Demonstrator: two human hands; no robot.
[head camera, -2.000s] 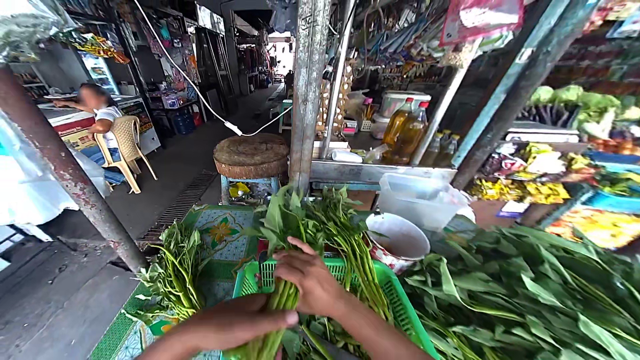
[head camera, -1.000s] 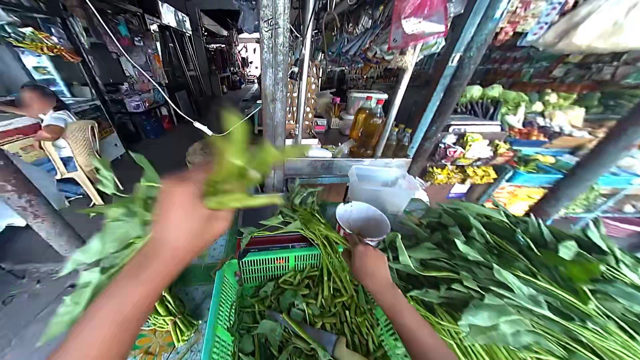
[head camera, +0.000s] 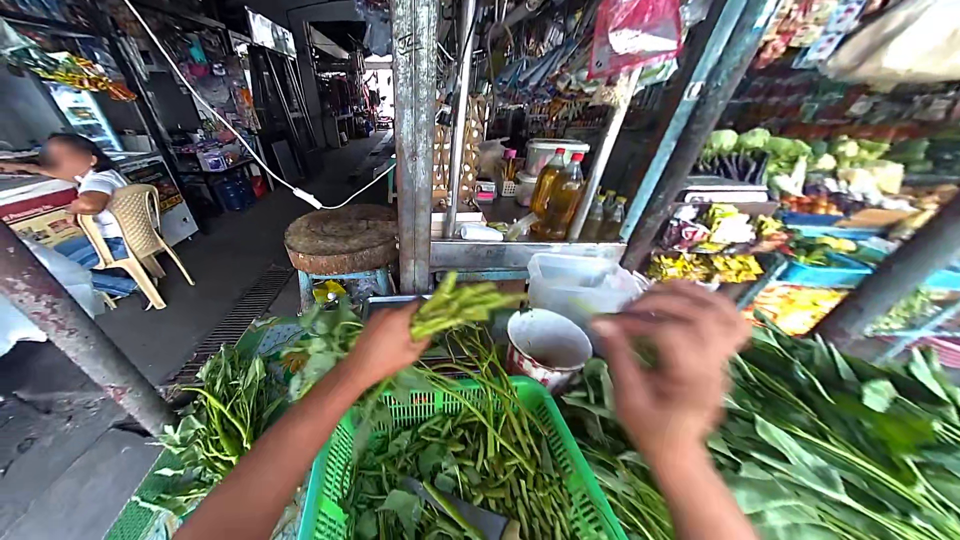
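My left hand is closed around a bunch of leafy green stems, their cut ends pointing right and the leaves hanging on the left. My right hand, blurred, is raised to the right of a white pot; its fingertips are pinched together, and whether something thin is between them cannot be told. Below both hands, a green plastic basket holds cut stems, leaves and a knife with a dark blade. Some long stems lie over the basket's back rim.
Leafy greens are heaped on the right, and a smaller bunch lies on the left. Behind the pot are a clear plastic container and oil bottles. A metal post and a round wooden block stand beyond. A person sits at far left.
My left hand, with the bunch, has moved right from the left side. My right hand has risen from beside the pot to its right.
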